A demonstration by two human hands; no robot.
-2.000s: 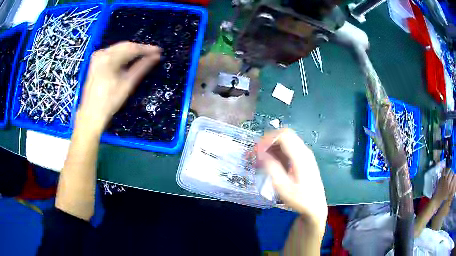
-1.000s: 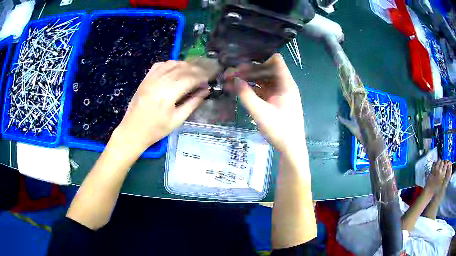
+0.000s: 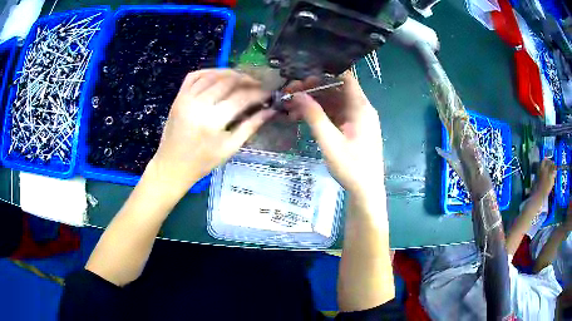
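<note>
My right hand (image 3: 342, 135) holds a thin silvery metal pin (image 3: 320, 89) between its fingers, slanting up to the right, below the dark press head (image 3: 329, 39). My left hand (image 3: 210, 122) is beside it with its fingertips together at the pin's left end. A small dark part, perhaps a ring, shows there, blurred; I cannot tell which hand grips it. The fixture block is hidden behind the hands. The press base plate (image 3: 276, 135) shows between them. The clear plastic box (image 3: 276, 235) with pins on a white liner lies nearest my body.
A blue tray of pins (image 3: 47, 94) and a blue tray of dark rings (image 3: 138, 94) stand at left. The wrapped press lever (image 3: 467, 150) slants down at right, in front of a smaller blue tray (image 3: 450, 204). Loose pins (image 3: 374, 66) lie right of the press. Another person's arm (image 3: 530, 204) shows far right.
The left hand came from the ring tray and the right hand from the clear box to meet under the press head. In the last second the pin came into view, slanting between the fingers.
</note>
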